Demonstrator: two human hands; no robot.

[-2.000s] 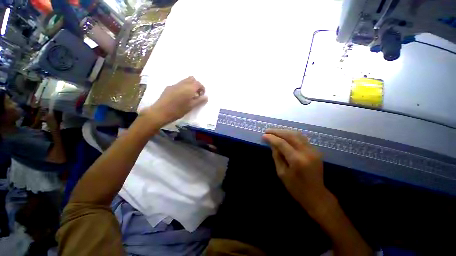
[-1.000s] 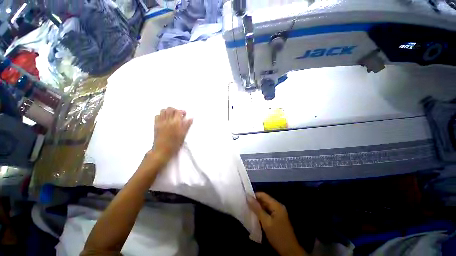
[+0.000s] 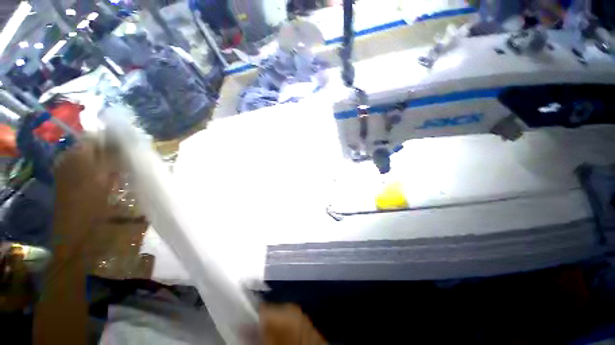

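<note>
A white fabric panel (image 3: pixel 172 232) is lifted and seen nearly edge-on as a long, blurred slanting strip. My left hand (image 3: pixel 91 165), blurred, grips its upper end at the left. My right hand (image 3: pixel 286 325), blurred and cut off by the bottom edge, holds its lower end. More white fabric (image 3: pixel 236 162) lies flat on the table left of the needle area. The white JACK sewing machine (image 3: pixel 452 111) stands to the right. A yellow block (image 3: pixel 391 197) lies on the bed below the machine head. The fingertips of both hands are unclear.
Grey ruler tape (image 3: pixel 431 254) runs along the table's front edge. Shiny taped cardboard (image 3: pixel 118 246) is at the left. White fabric (image 3: pixel 152 322) hangs below the table. Grey-blue bundles (image 3: pixel 168 94) and a red-orange item (image 3: pixel 61 118) are behind at left. Dark cloth (image 3: pixel 600 192) lies at the right end.
My left hand has moved far left and up from the tabletop, raising the panel between both hands. My right hand has moved left and down. The view has shifted, showing more background.
</note>
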